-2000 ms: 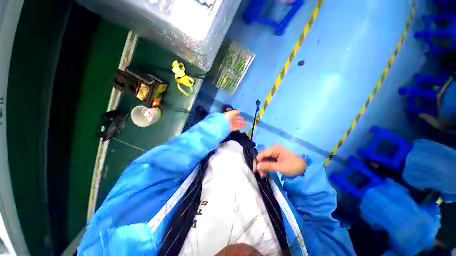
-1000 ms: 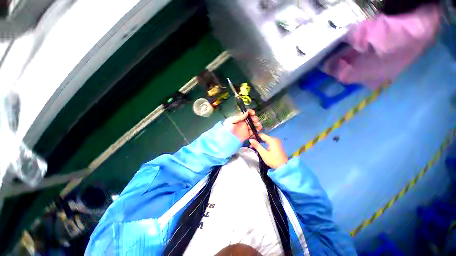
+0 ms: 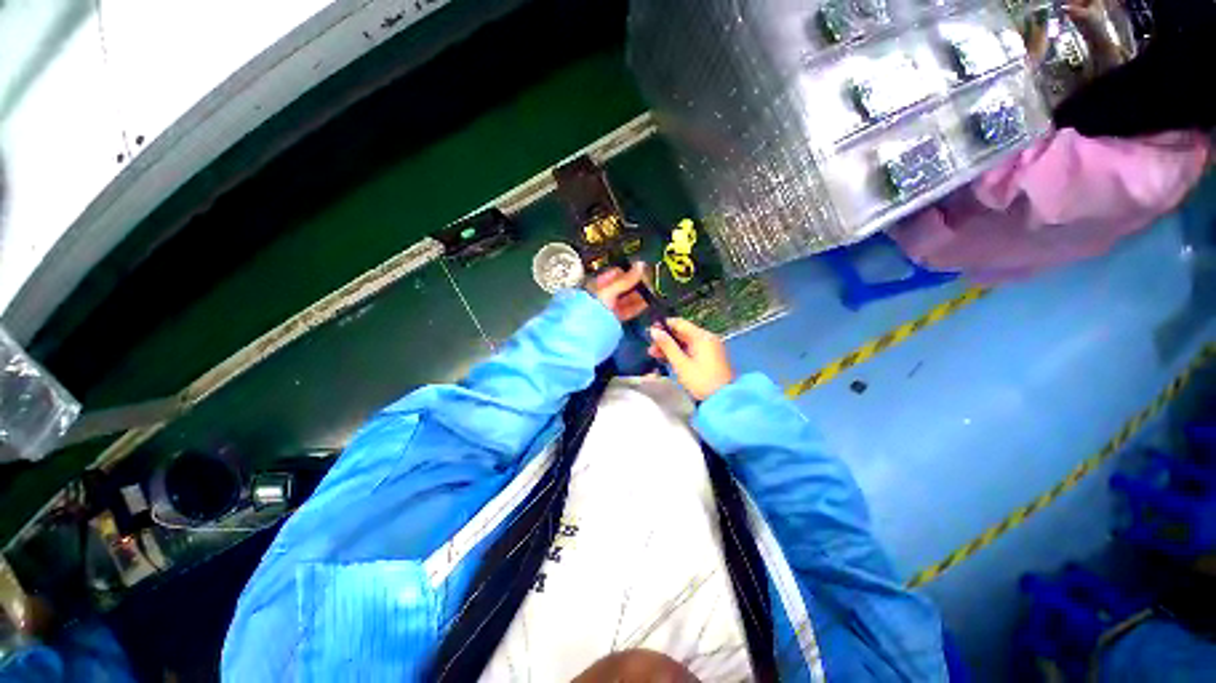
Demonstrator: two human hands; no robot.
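My left hand (image 3: 622,290) is closed around a thin dark tool, which looks like the soldering iron (image 3: 650,303). Its tip cannot be made out against the dark station. My right hand (image 3: 696,358) is just below and to the right, its fingers on the tool's lower end or cord. The soldering station (image 3: 603,230), a dark box with a yellow-orange panel, stands just beyond my left hand. A white tub (image 3: 558,267) is left of it. A yellow loop (image 3: 680,251) lies to its right.
A tall stack of clear blister trays (image 3: 747,187) stands at the upper right, beside a person's pink sleeve (image 3: 1067,200). A tray of green boards (image 3: 740,304) lies at the bench edge. A small black fan (image 3: 476,234) and solder reel (image 3: 271,490) are on the left. Blue stools (image 3: 1067,603) stand lower right.
Two seconds ago my hands were apart; one second ago both held the dark tool with its silvery tip showing. The tool now sits lower against the station. The view has turned.
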